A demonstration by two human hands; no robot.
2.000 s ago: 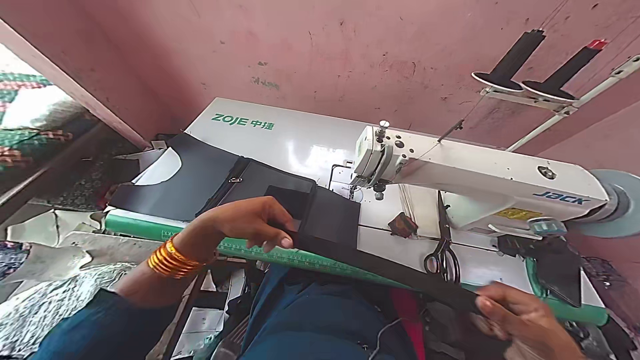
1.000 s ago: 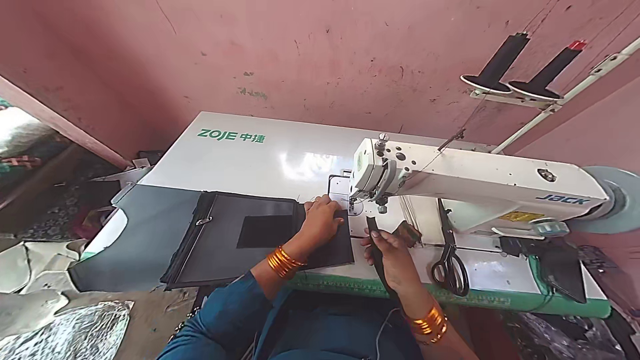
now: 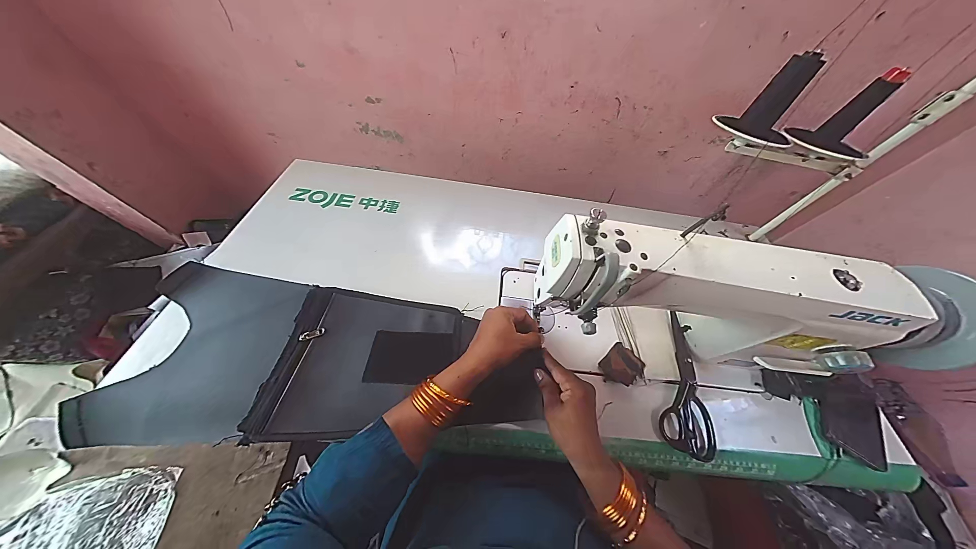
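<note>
A dark fabric panel (image 3: pixel 343 381) with a zipper (image 3: pixel 311 334) and a small black patch (image 3: pixel 409 356) lies flat on the sewing table, its right edge by the needle area of a white Jack sewing machine (image 3: pixel 732 282). My left hand (image 3: pixel 501 335) rests on that edge just below the presser foot, fingertips pinched together. Close beside it, slightly lower and to the right, my right hand (image 3: pixel 566 396) pinches the same edge, where a dark strip was being handled. The fingertips of both hands nearly meet; the foot and needle are partly hidden.
Black-handled scissors (image 3: pixel 688 419) and a small brown scrap (image 3: pixel 621 364) lie right of my hands. Black thread cones (image 3: pixel 781 97) stand on a holder at the back right. A green strip with ruler marks (image 3: pixel 686 461) runs along the table's front edge.
From the strip's far right end, my right hand has come left to the needle area. My left hand has also moved to the panel's right edge by the machine. The panel lies flatter.
</note>
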